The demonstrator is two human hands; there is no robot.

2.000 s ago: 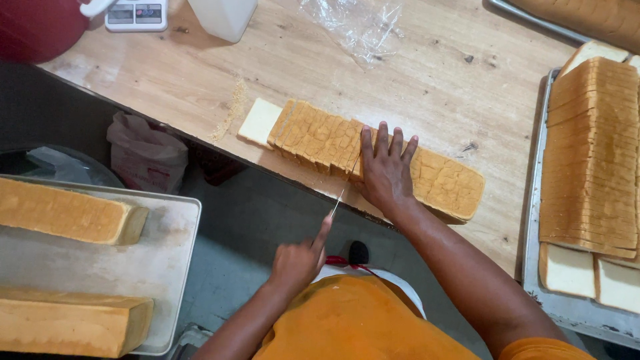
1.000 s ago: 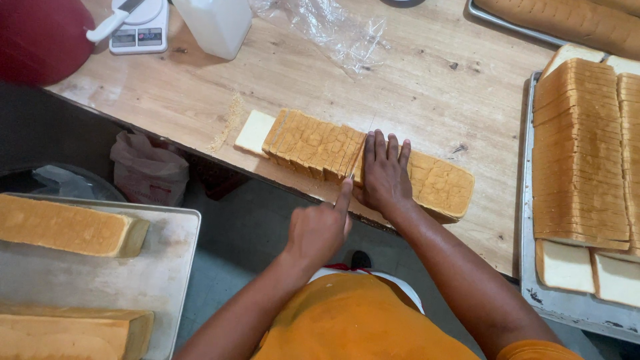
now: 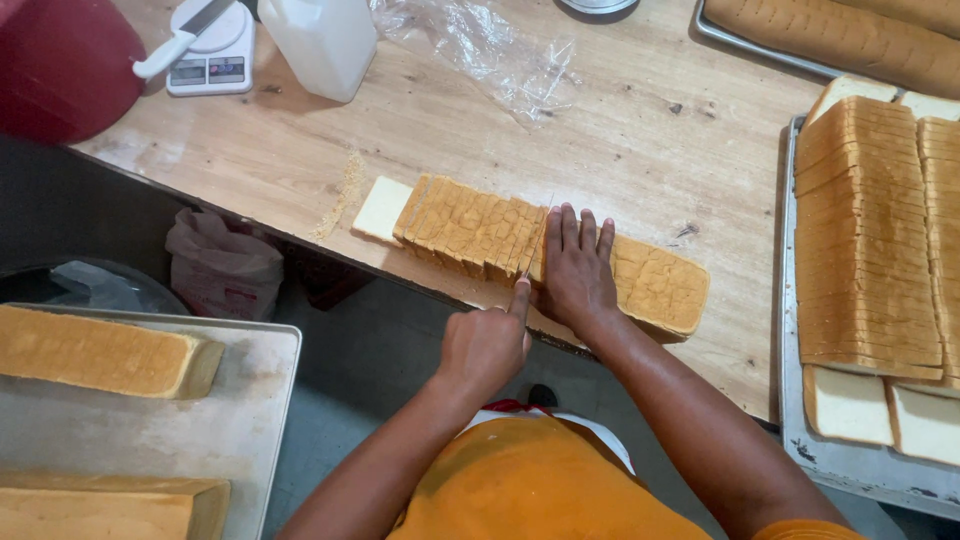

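Observation:
A long loaf of bread [image 3: 660,281] lies along the table's near edge, its left part cut into upright slices [image 3: 465,225]. One slice [image 3: 385,208] lies flat at the left end. My left hand [image 3: 486,341] grips a knife, its handle hidden in the fist and its index finger stretched along the top. The thin blade [image 3: 534,251] stands in the loaf, just left of my right hand. My right hand [image 3: 581,262] presses flat on top of the loaf, fingers pointing away from me and slightly apart.
A tray [image 3: 789,300] of sliced bread stands right, a tray [image 3: 281,375] with whole loaves lower left. Behind are a white-handled knife [image 3: 165,54] on a kitchen scale [image 3: 229,75], a red tub [image 3: 67,75], a plastic jug [image 3: 322,52], clear film [image 3: 487,52] and long loaves [image 3: 840,34].
My left hand has moved up toward the loaf, and the knife blade, plainly visible below the loaf two seconds ago, is now mostly within it. My right hand stays on top of the loaf.

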